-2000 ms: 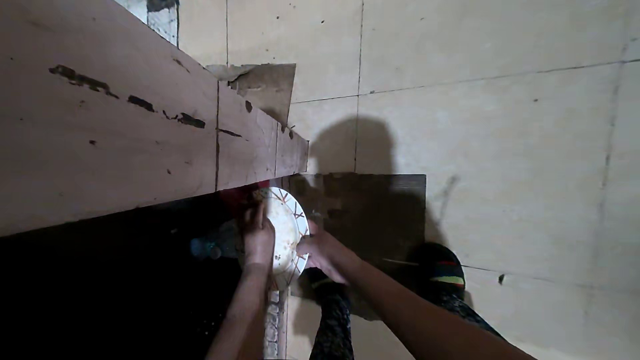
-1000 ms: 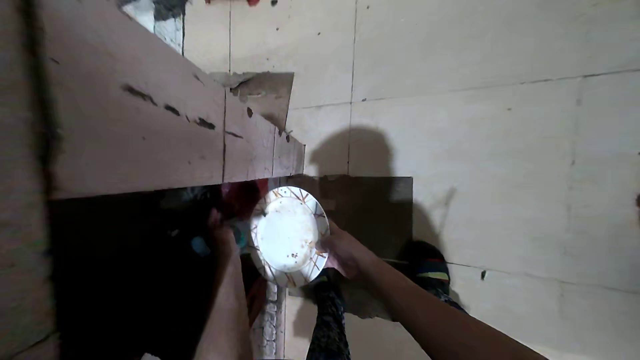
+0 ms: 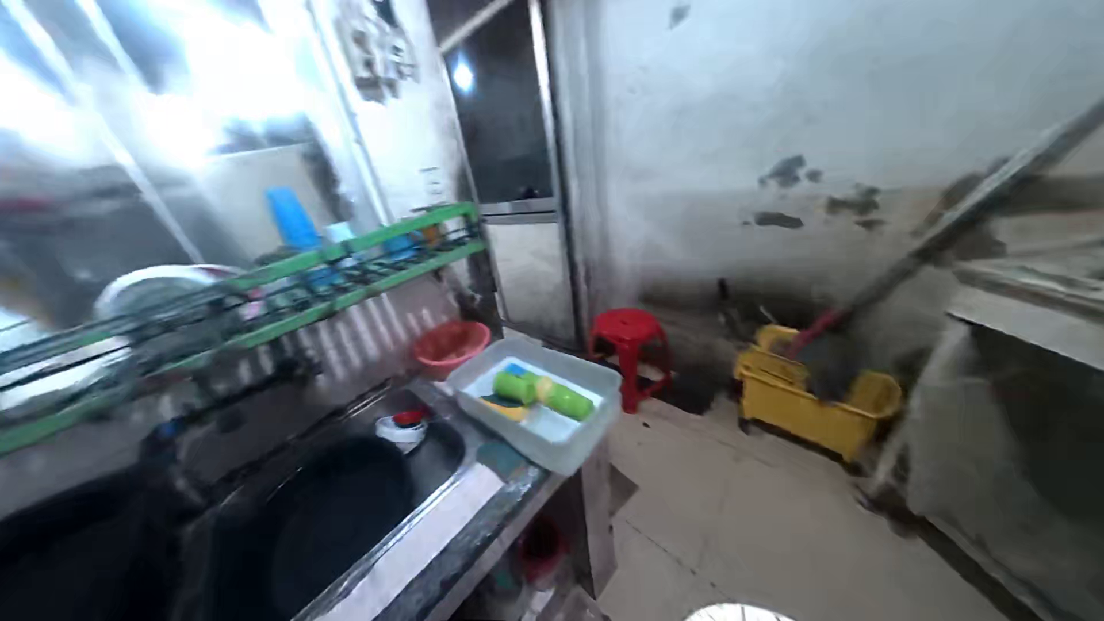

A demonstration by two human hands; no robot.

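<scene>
Neither my left hand nor my right hand shows in the head view now. At the bottom edge, the rim of a white plate (image 3: 737, 612) just enters the view; what holds it is hidden. A metal sink (image 3: 448, 453) lies to the left, with a dark round basin (image 3: 345, 509) and a white and red item (image 3: 403, 429) in it. On the counter corner beside the sink sits a translucent plastic tub (image 3: 565, 453) holding green bottle-like items (image 3: 565, 401) and something yellow.
A pink plastic bowl (image 3: 451, 343) stands behind the tub. Above the sink runs a green rack (image 3: 345, 304). A red plastic stool (image 3: 627, 326), a yellow mop bucket (image 3: 793, 410) with a long handle, and a worktop (image 3: 1026, 323) are farther right. Tiled floor (image 3: 681, 509) lies between.
The view has swung up from the floor to the sink and room. Both hands, earlier at the patterned white plate, have left the view; only a plate rim shows now.
</scene>
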